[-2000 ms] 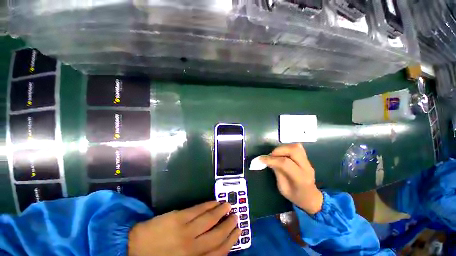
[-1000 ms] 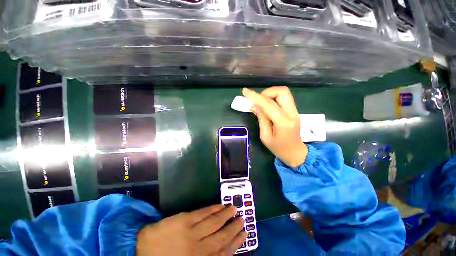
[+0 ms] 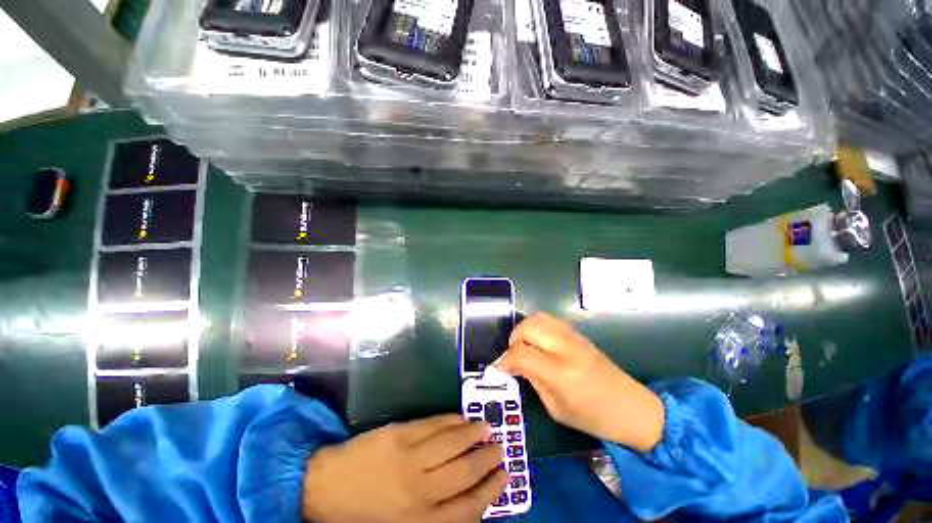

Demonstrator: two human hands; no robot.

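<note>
An open flip phone [image 3: 487, 324] lies upright in front of me, dark screen above, white keypad with dark keys below. My left hand [image 3: 414, 472] lies over the left part of the keypad, fingertips on the keys, and holds the phone down. My right hand [image 3: 572, 378] pinches a small white wiping cloth [image 3: 497, 376] at the lower edge of the screen, by the hinge. Two film sheets, the left one [image 3: 149, 276] and the nearer one [image 3: 303, 276], bear columns of black films. A white scraper card [image 3: 616, 284] lies right of the phone.
Stacked clear blister trays [image 3: 491, 143] with closed phones span the back. A white bottle [image 3: 785, 243] lies at the right, with crumpled film scraps [image 3: 746, 342] nearer me. A small dark object with a red edge [image 3: 48, 192] is far left. A blue sleeve [image 3: 894, 419] shows at far right.
My right hand has come down from above the phone to the screen's lower edge with the cloth. My left hand stays on the keypad. The view has shifted, showing more of the trays' phones.
</note>
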